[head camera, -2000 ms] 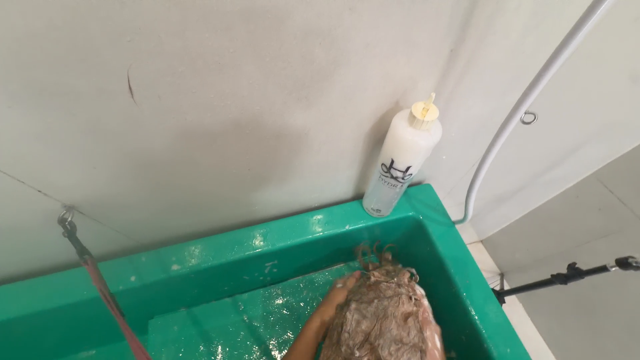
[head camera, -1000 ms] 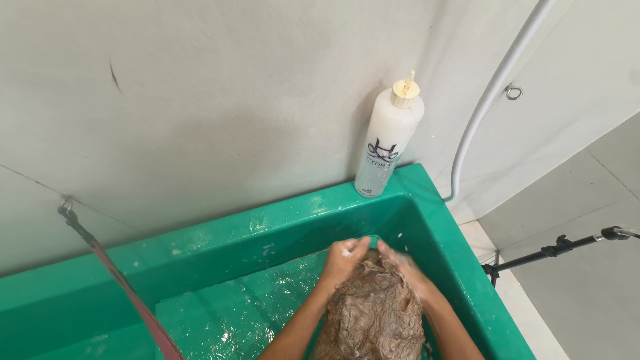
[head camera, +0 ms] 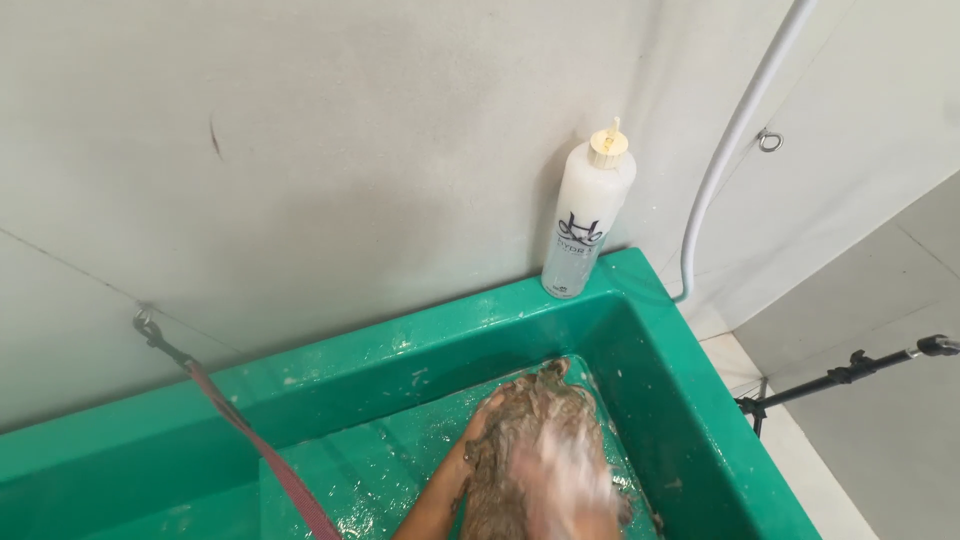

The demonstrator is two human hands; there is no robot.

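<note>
A wet, long-haired animal with brown, lathered fur (head camera: 491, 480) stands in a green tub (head camera: 480, 319), seen from above. Along its left side lies my left hand (head camera: 487, 411), its fingers partly hidden by the fur; whether they grip is unclear. My right hand (head camera: 559, 472), blurred by motion and white with foam, is over the animal's back. A translucent white squeeze bottle (head camera: 589, 210) with a yellowish cap stands on the tub's rim at the back corner.
A reddish leash (head camera: 289, 480) runs from a clip on the wall (head camera: 360, 150) down into the tub. At the right, a pale hose (head camera: 724, 157) hangs beside a metal ring (head camera: 770, 140). Outside the tub is a black stand arm (head camera: 832, 379).
My right hand has moved back from the animal's front end onto its back. My left hand has shifted from the front end to the animal's left side.
</note>
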